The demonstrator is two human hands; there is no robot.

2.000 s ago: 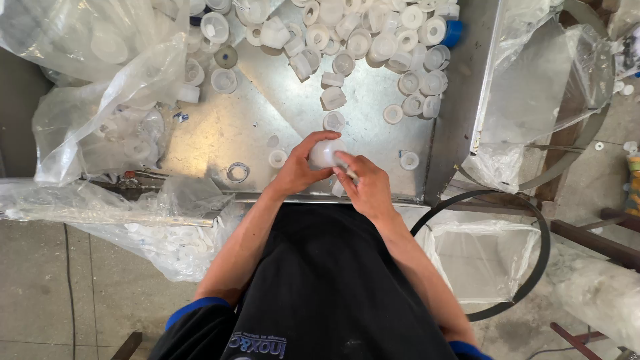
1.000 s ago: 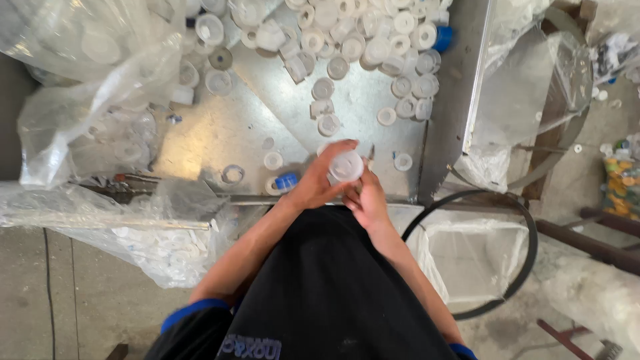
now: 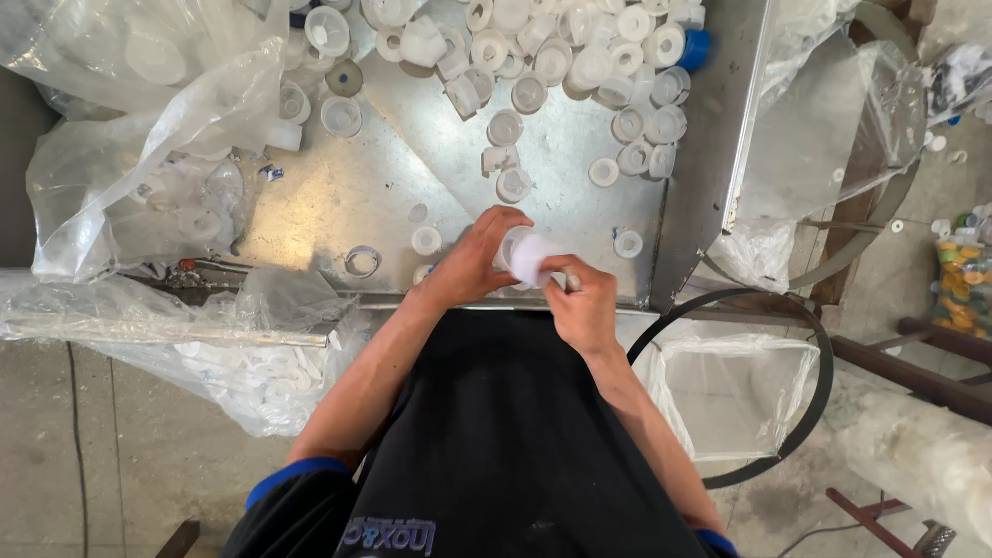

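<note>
Near the front edge of the metal tray (image 3: 403,178), my left hand (image 3: 473,263) grips a translucent white plastic cap (image 3: 527,252) from its left side. My right hand (image 3: 583,298) meets the cap from the right, its fingers curled around a small tool whose pale handle (image 3: 572,280) shows; the tool's working end is hidden. Some blurring covers the cap's right side. A ring-shaped white piece (image 3: 426,240) lies left of my left hand, and another white ring (image 3: 628,243) lies right of the cap. Beyond my hands, a few loose caps (image 3: 513,184) form a short column.
A heap of white plastic caps (image 3: 589,66) fills the tray's far side, with a blue cap (image 3: 695,50) at its right. Clear plastic bags (image 3: 155,155) drape over the left. A metal wall (image 3: 709,155) bounds the right; a bag-lined black hoop (image 3: 826,372) sits below it.
One second ago a blue piece lay beside my left hand; now at most a sliver shows there. My right hand has come up to the cap's right side.
</note>
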